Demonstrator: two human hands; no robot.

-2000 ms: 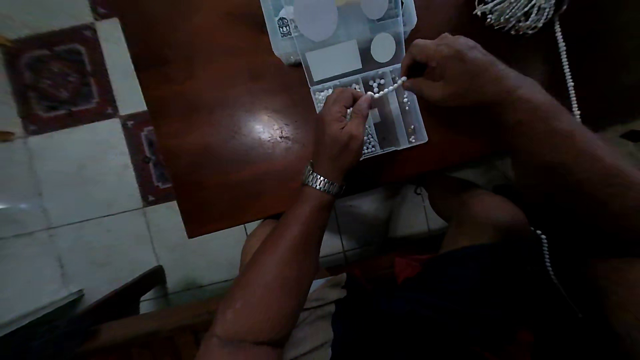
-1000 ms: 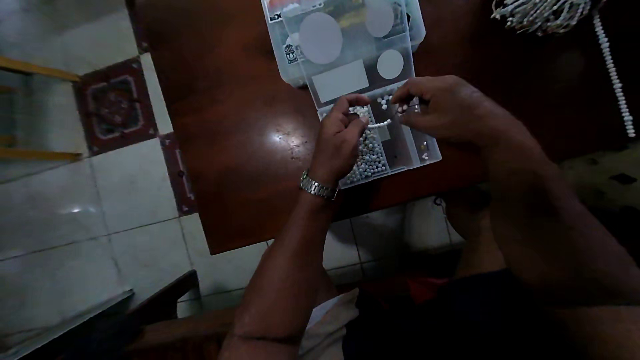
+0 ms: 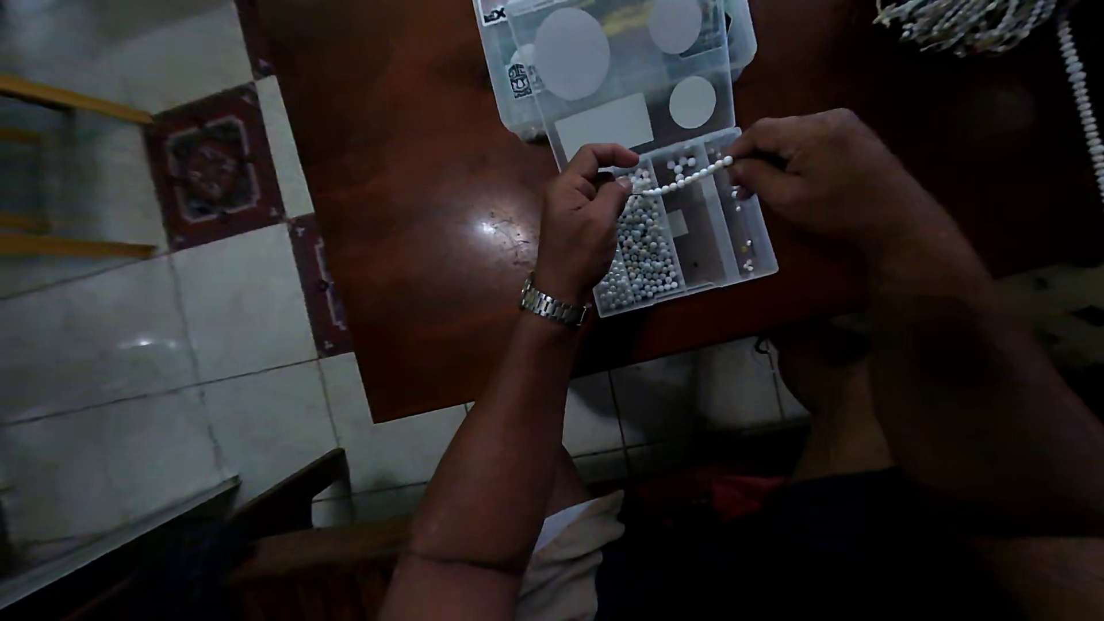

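Note:
A short string of white beads (image 3: 690,178) runs between my hands above a clear plastic compartment box (image 3: 730,280). My left hand (image 3: 591,211) pinches the string's left end between thumb and forefinger, a metal watch (image 3: 552,304) on that wrist. At the right end, my right hand (image 3: 793,168) grips the string between thumb and fingers. Small pale beads (image 3: 642,250) fill the box's left compartment, partly behind my left hand. A few white beads (image 3: 681,164) lie in the middle section, and several small ones (image 3: 747,250) in the right one.
The box's open lid (image 3: 642,69) leans back over another plastic container (image 3: 515,103). A bundle of bead strands (image 3: 970,19) and a long bead string (image 3: 1080,95) lie at the upper right. The wooden table's (image 3: 423,259) near edge crosses below the box.
The bead string, curved and partly hidden one second ago, now stretches out between my hands. My right hand has drawn away from my left hand.

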